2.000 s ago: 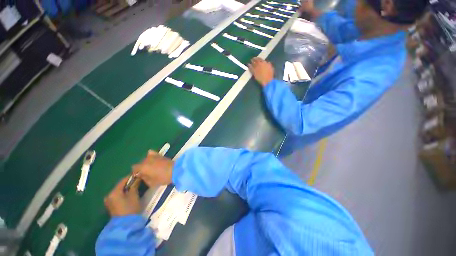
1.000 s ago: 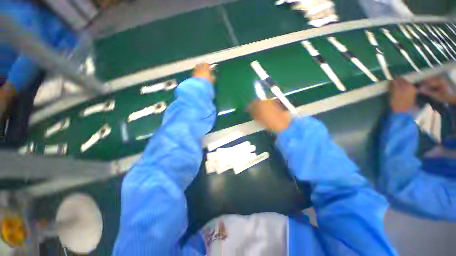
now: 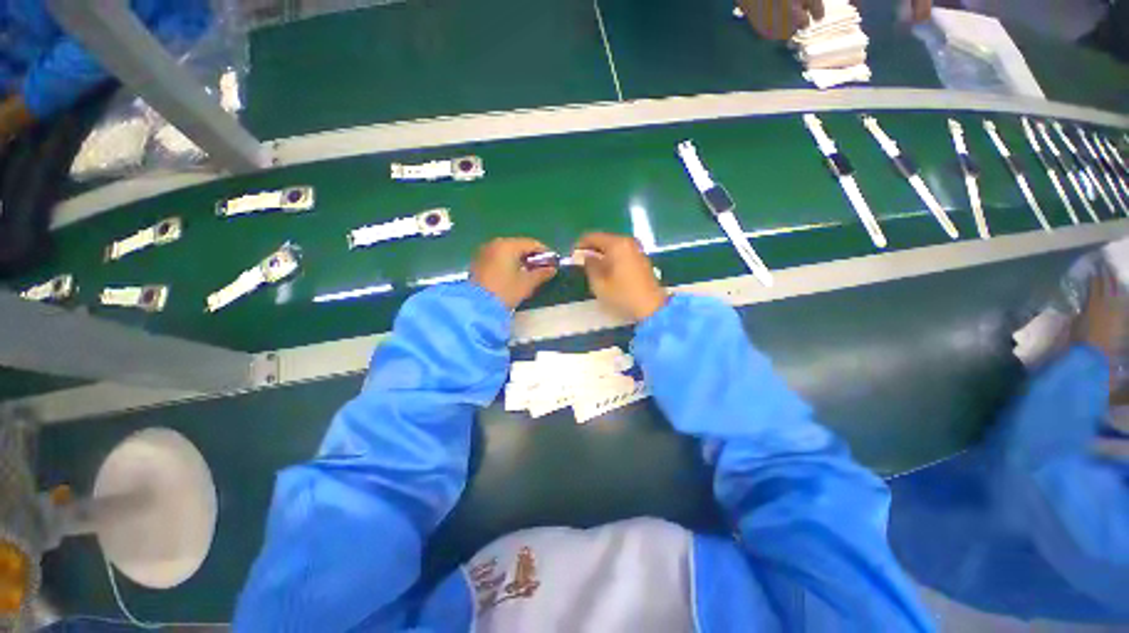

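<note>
My left hand [image 3: 505, 271] holds a small dark watch head [image 3: 541, 260] over the near side of the green belt. My right hand [image 3: 620, 271] pinches a white strap piece [image 3: 575, 259] against it; the fingers hide most of both and the exact joint. White loose straps [image 3: 570, 381] lie in an overlapping pile on the bench just below my hands. Part-assembled watches with one strap half [image 3: 402, 228] lie on the left part of the belt. Watches with both strap halves [image 3: 723, 210] lie slantwise on the right part.
The green conveyor belt [image 3: 532, 161] runs between pale rails. A grey metal post [image 3: 155, 80] crosses at left. A white fan [image 3: 156, 507] stands at lower left. A neighbour's arm [image 3: 1071, 433] is at right. Another person's hand [image 3: 782, 15] touches the far strap pile [image 3: 832, 47].
The view has shifted since one second ago. My left hand has drawn back from the far side of the belt, and both hands have come together around the watch head and strap.
</note>
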